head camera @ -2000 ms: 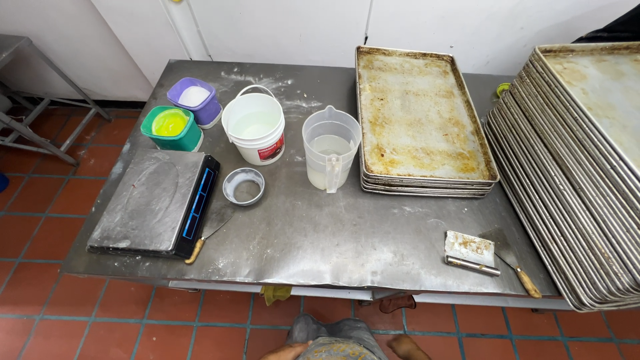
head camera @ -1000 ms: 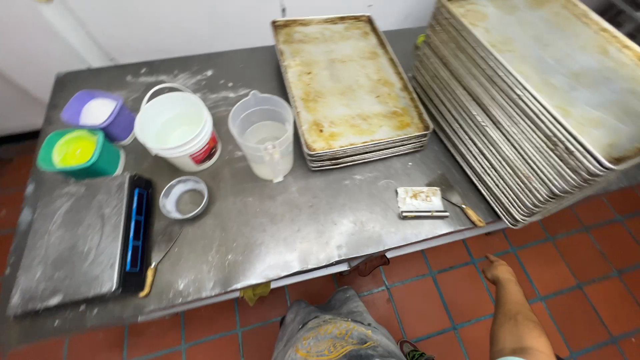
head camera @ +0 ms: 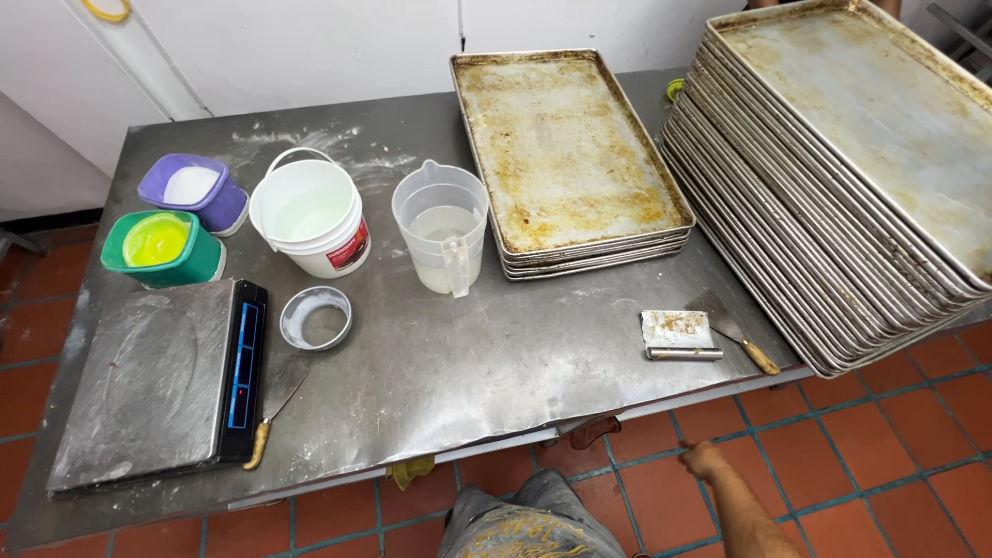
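My right hand (head camera: 704,460) hangs in front of the table's edge at the lower right, over the tiled floor, touching nothing; how its fingers are held is hard to tell. My left hand is out of view. Nearest to the right hand on the metal table (head camera: 496,372) lie a wooden-handled spatula (head camera: 753,355) and a metal bench scraper (head camera: 680,332). A plastic measuring jug (head camera: 440,225) holds liquid, and beside it stands a white bucket (head camera: 310,217). A small round bowl (head camera: 315,318) sits near a digital scale (head camera: 155,387) and a thin wooden-handled knife (head camera: 267,434).
A short stack of baking trays (head camera: 573,155) and a tall stack (head camera: 876,155) fill the table's right side. Purple (head camera: 221,190) and green (head camera: 198,260) containers hold white and yellow contents. Another person's hand (head camera: 887,8) is partly visible behind the tall stack.
Two seconds ago both my hands showed low beside my body; now only the right one does, extended farther out to the right. The view has shifted and turned.
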